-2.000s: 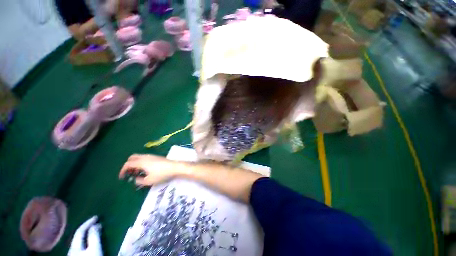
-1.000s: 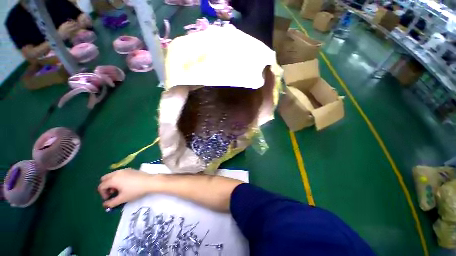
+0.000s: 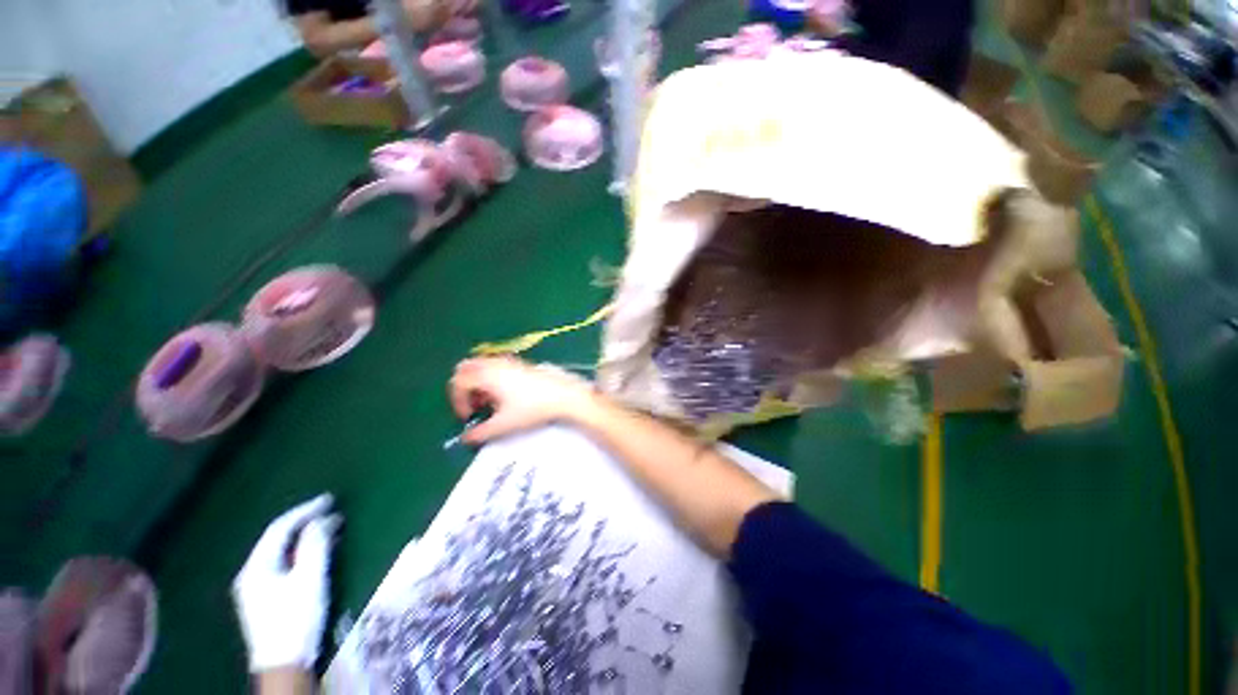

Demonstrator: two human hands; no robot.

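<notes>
My right hand (image 3: pixel 509 398), bare, is above the back left edge of the white sheet (image 3: pixel 686 577). Its fingers are curled and pinch a small thin metal piece, seemingly a spring; the image is blurred. A tangled heap of silvery springs (image 3: pixel 496 604) lies on the sheet below it. My left hand (image 3: pixel 288 584), in a white glove, is left of the sheet over the green surface, thumb and fingers slightly apart; I make out nothing held. The woven sack (image 3: pixel 815 149) gapes behind the sheet with more springs (image 3: pixel 713 367) inside.
Pink fan heads (image 3: pixel 310 315) lie along the left, some at the bottom left edge. Pink clip parts (image 3: pixel 421 174) lie farther back. An open cardboard box (image 3: pixel 1073 387) is right of the sack. A blue bundle (image 3: pixel 38 211) is at far left. Other people's arms show at the top.
The view has swung left, so the sack and sheet appear farther right. My gloved left hand has come into fuller view. My right hand remains near the sheet's back left edge.
</notes>
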